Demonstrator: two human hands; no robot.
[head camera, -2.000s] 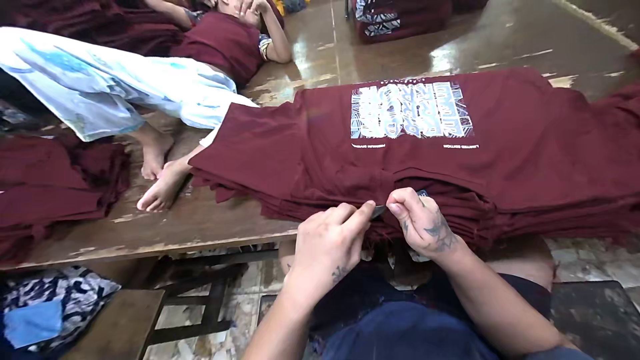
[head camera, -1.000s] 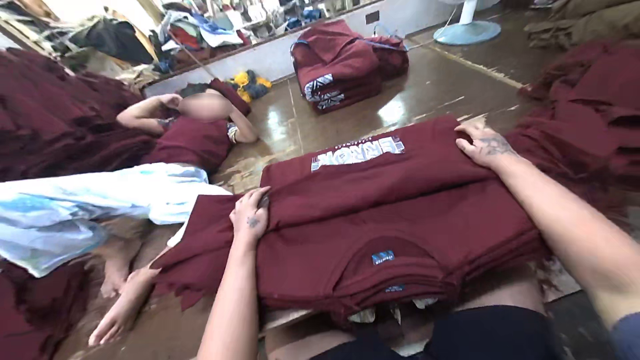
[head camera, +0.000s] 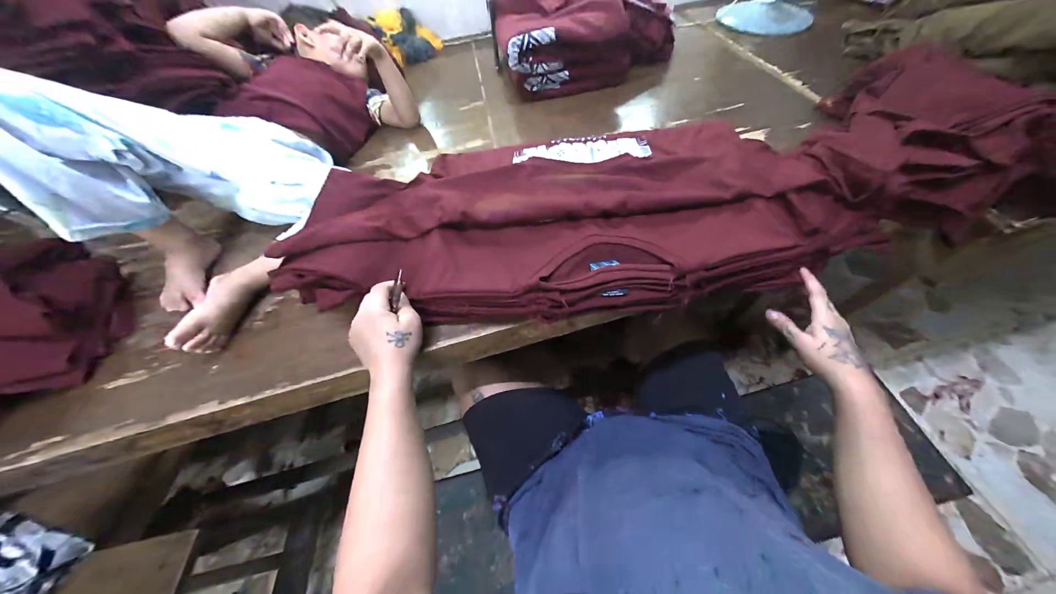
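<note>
A stack of maroon printed T-shirts (head camera: 478, 264) lies across the wooden table, neck openings toward me and the top shirt partly folded back over its white print. My left hand (head camera: 385, 330) is closed around a small, thin metal tool (head camera: 398, 289), perhaps a thread snipper, whose tip points up. It is at the stack's front left edge. My right hand (head camera: 821, 334), fingers spread and holding nothing, hovers off the front right edge of the stack.
A person lies on the table (head camera: 272, 392) at the left, bare feet (head camera: 202, 309) close to the stack. More maroon garments (head camera: 949, 148) lie at the right; a folded bundle (head camera: 569, 49) stands behind. A wooden bench (head camera: 124, 565) is at lower left.
Both hands have moved off the top of the stack to its front edge, where the right one is now clear of the cloth. The view has tilted down.
</note>
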